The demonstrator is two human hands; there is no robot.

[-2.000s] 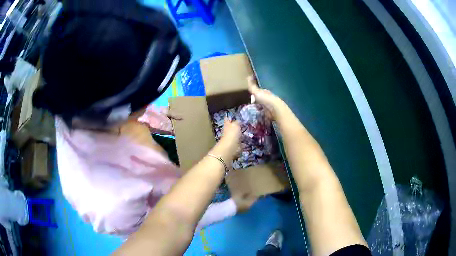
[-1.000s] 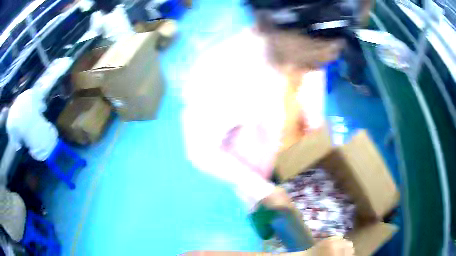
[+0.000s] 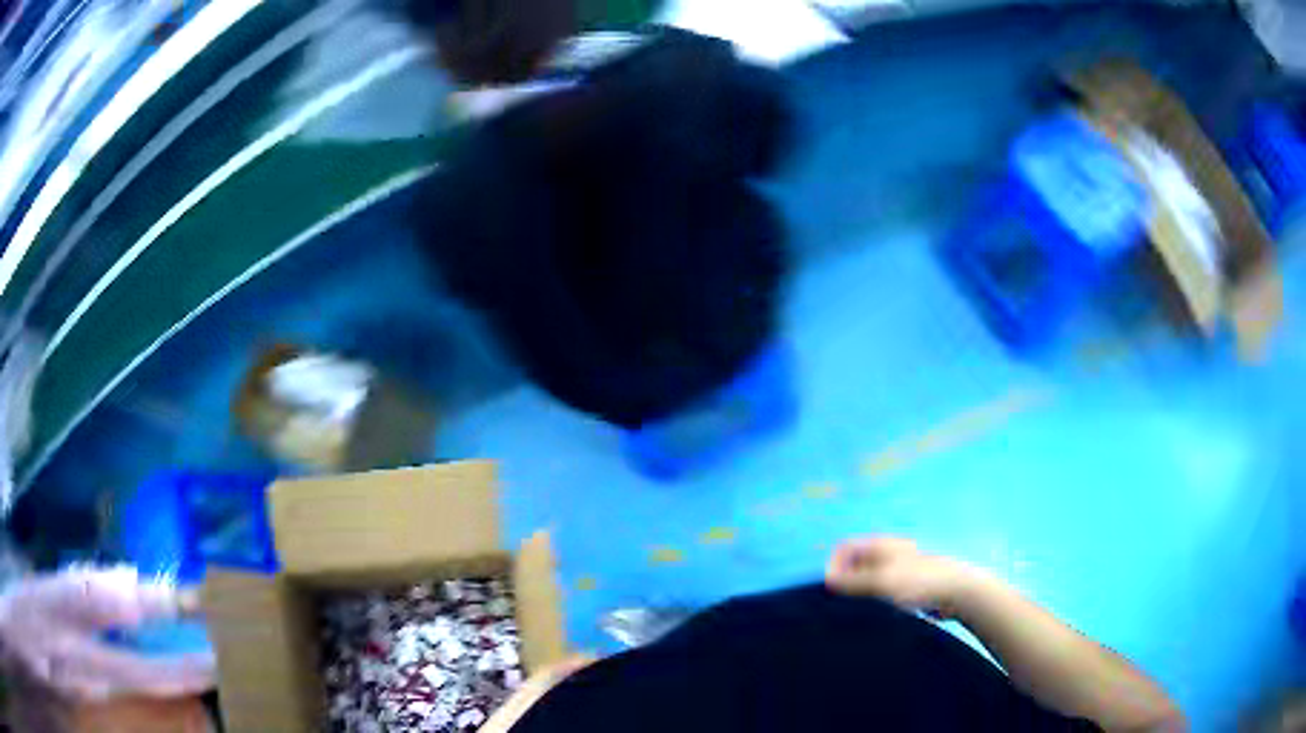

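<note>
An open cardboard carton (image 3: 387, 516) stands at the lower left, its flaps folded out. Small white and red parts (image 3: 430, 652) lie loose inside it. My left hand (image 3: 552, 680) is at the carton's right flap, mostly hidden by my dark clothing and low in the picture; its fingers cannot be made out. My right hand (image 3: 877, 567) is at the right of my body, away from the carton, blurred, with its fingers seemingly curled. I cannot tell whether it holds anything.
A person's pink sleeve (image 3: 79, 637) is at the carton's left. A dark-clothed person (image 3: 616, 229) sits ahead on a blue stool (image 3: 723, 423). Another carton (image 3: 308, 408) with white wrapping is behind. Blue stools and a long carton (image 3: 1182, 215) are at the right.
The view has swung round, so the carton now shows at the lower left. My hands, both at the carton earliest, are now apart, the right one away from it.
</note>
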